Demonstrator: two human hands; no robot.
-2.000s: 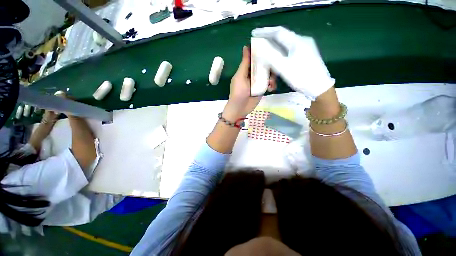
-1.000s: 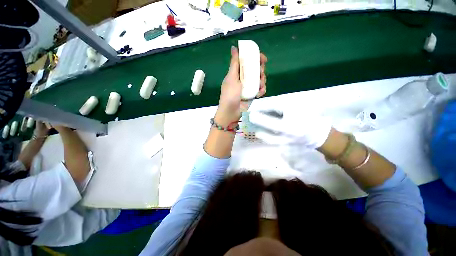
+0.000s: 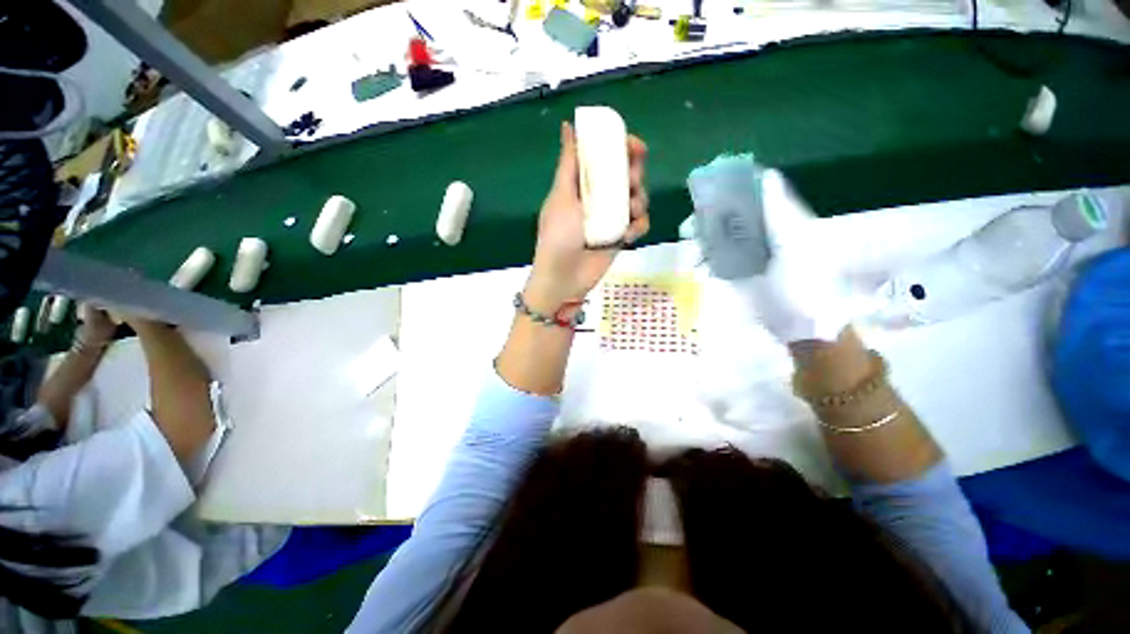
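My bare left hand (image 3: 568,223) holds a cream-white rounded oblong plastic unit (image 3: 604,173) upright over the near edge of the belt. My right hand (image 3: 799,266) wears a white cloth glove and grips a flat grey-green pad (image 3: 730,216), held up to the right of the unit and apart from it. The gloved fingers are partly blurred and partly behind the pad. A sheet with rows of small red dots (image 3: 648,318) lies on the white table below and between my hands.
The green conveyor belt (image 3: 867,118) carries several cream units (image 3: 455,213) at left and one at far right (image 3: 1040,110). A clear bottle (image 3: 1004,254) lies at right beside blue material (image 3: 1093,359). A coworker's arm (image 3: 174,378) is at left. Tools (image 3: 428,68) lie across the belt.
My gloved right hand moved from the unit down to the table, then up with the grey-green pad in it. My left hand still holds the unit, slightly further left. The belt units shifted left.
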